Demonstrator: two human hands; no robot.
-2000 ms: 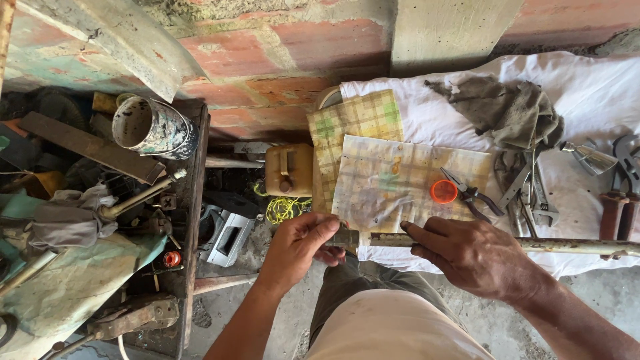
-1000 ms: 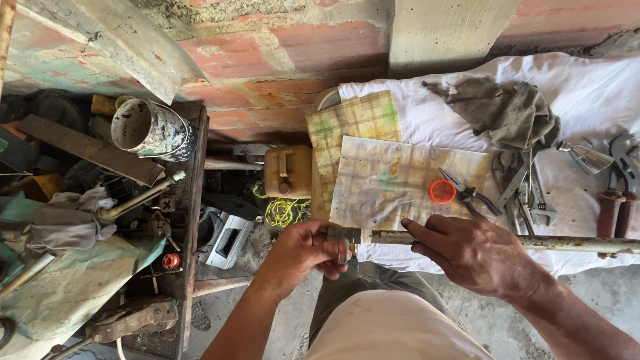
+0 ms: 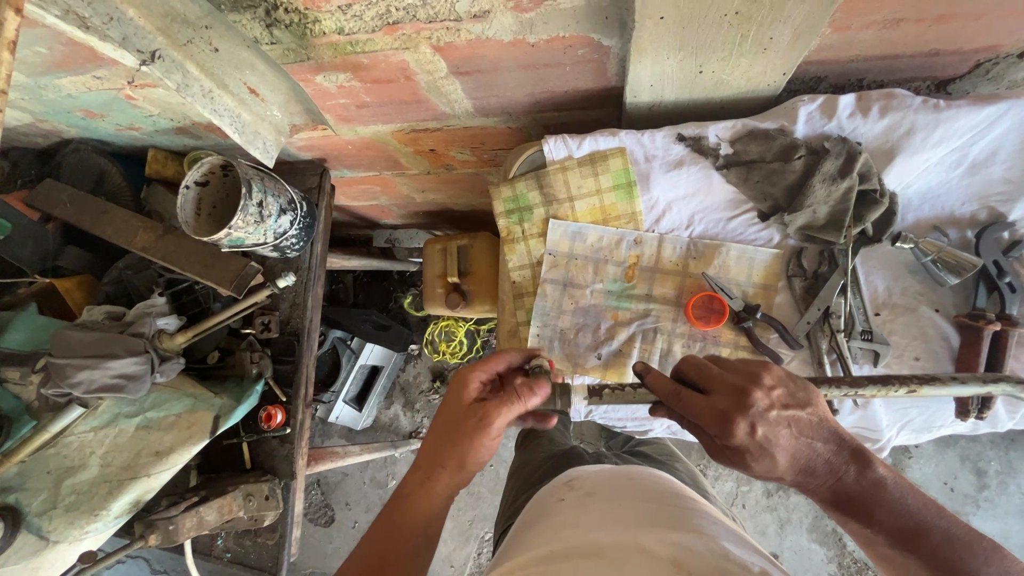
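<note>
My left hand (image 3: 500, 400) grips a metal fitting (image 3: 562, 398) at the near end of a worn, white-painted metal pipe (image 3: 896, 387); a small red part shows by its fingertips. My right hand (image 3: 744, 416) is closed over the pipe, its index finger lying along it toward the fitting. The pipe runs level across the front of the cloth-covered table. Just beyond my hands, an orange plastic ring or cap (image 3: 707, 310) rests on a checked cloth (image 3: 592, 296), beside needle-nose pliers (image 3: 748, 316) with dark handles.
On the white cloth (image 3: 672, 180) at right lie a grey rag (image 3: 808, 180), an adjustable wrench (image 3: 866, 328) and large pliers (image 3: 992, 312). A cluttered wooden bench (image 3: 312, 360) holds a paint-stained bucket (image 3: 240, 206) at left. Between them stand a yellow jug (image 3: 460, 276) and yellow cord (image 3: 456, 340).
The fingers of my left hand have shifted around the fitting, and a red part now shows at their tips. My right hand stays on the pipe.
</note>
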